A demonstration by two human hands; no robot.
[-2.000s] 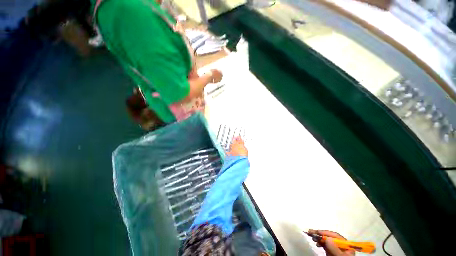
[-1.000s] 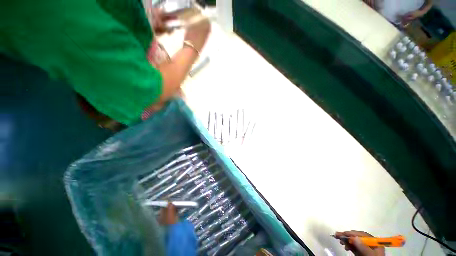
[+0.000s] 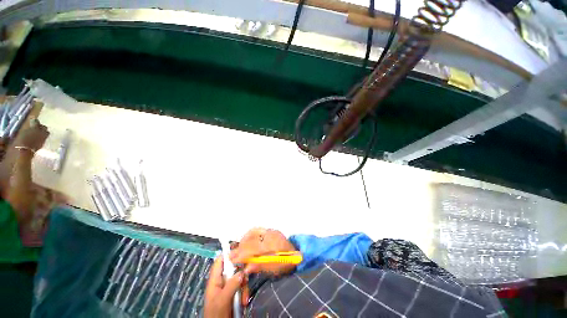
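My left hand (image 3: 219, 290) is at the bottom centre and holds a slim white tubular part (image 3: 226, 259) upright. My right hand (image 3: 266, 243) grips a yellow-orange pen-like tool (image 3: 273, 257), lying crosswise with its front end at the tube. The tool tip is hidden or too blurred to tell. Several silver tubes (image 3: 155, 273) lie in rows in the lined green crate (image 3: 149, 238) at the lower left. A small group of silver tubes (image 3: 118, 189) lies on the pale bench (image 3: 248, 180).
A dark green channel (image 3: 186, 81) runs behind the bench. A brown hanging tool (image 3: 373, 93) with a coil spring and black looped cable (image 3: 299, 127) hangs over it. A grey post (image 3: 472, 127) and a clear ribbed pack (image 3: 485, 233) are at right. Another person's arm (image 3: 23, 168) is at left.
The view has turned to the right. My left hand has left the crate with the white tube and now meets my right hand, which has brought the yellow-orange tool to it.
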